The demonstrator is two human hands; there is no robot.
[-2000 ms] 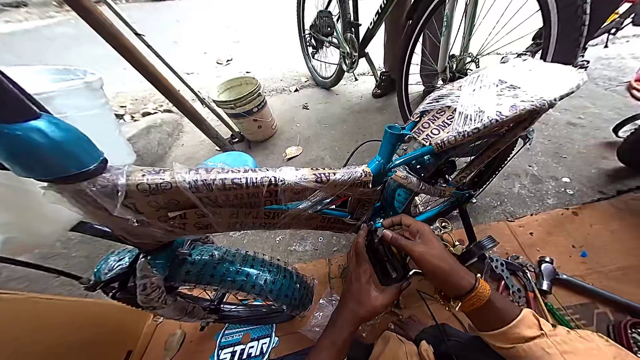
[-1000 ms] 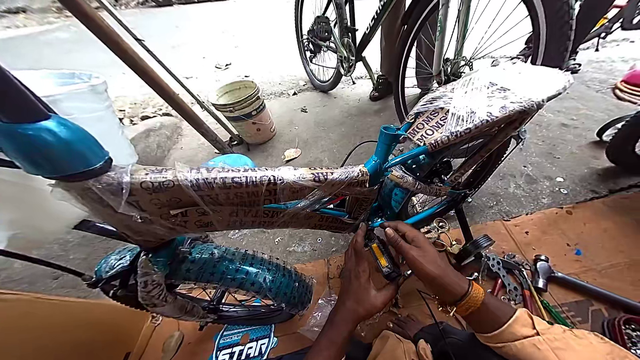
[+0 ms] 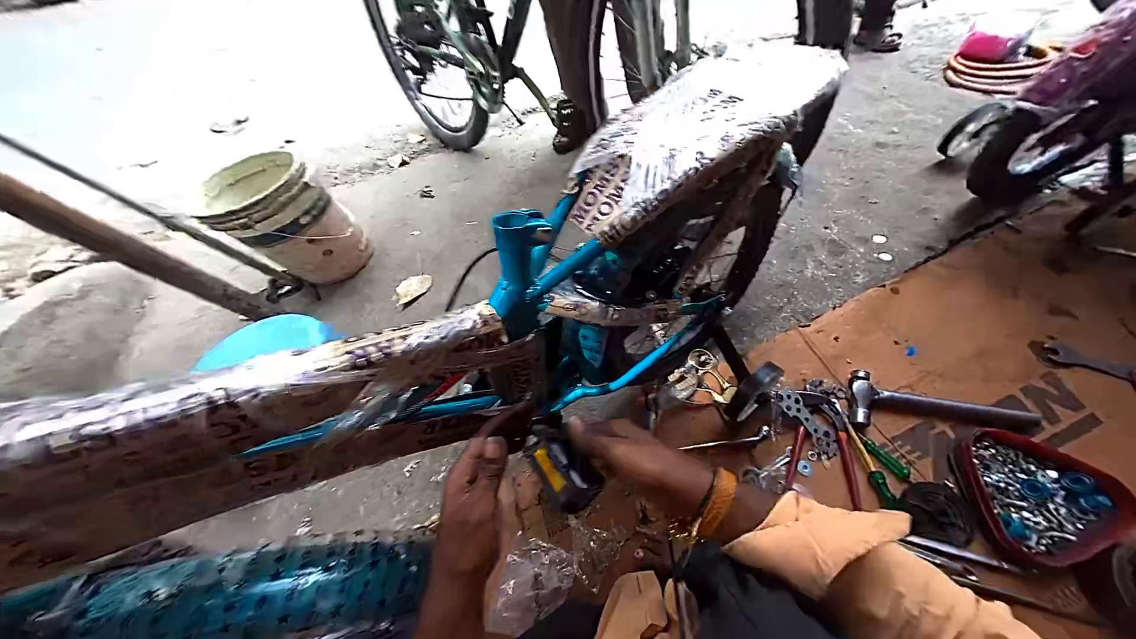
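Note:
A black bicycle pedal with a yellow reflector (image 3: 557, 472) sits below the blue bicycle frame (image 3: 517, 266), whose tubes are wrapped in printed cardboard and plastic. My right hand (image 3: 635, 457), with an orange band at the wrist, has its fingertips at the pedal's upper end, by the crank area. Just left of the pedal is my left hand (image 3: 477, 501), its fingers raised near the frame's lower tube; whether it touches the pedal is unclear. The joint between pedal and crank is hidden. A blue tire (image 3: 222, 586) lies at the lower left.
On the cardboard sheet (image 3: 941, 328) at right lie a hammer (image 3: 941, 406), green-handled screwdrivers (image 3: 880, 479), a wrench (image 3: 1087, 359) and a red tray (image 3: 963, 461) of small hardware. A bucket (image 3: 306, 235) stands at left. Behind are another bicycle (image 3: 444, 71) and a person's legs (image 3: 577, 62).
The view has shifted right and closer. The pedal, dark-sided two seconds ago, now shows its yellow reflector. My left hand's fingers have come away from the pedal's top.

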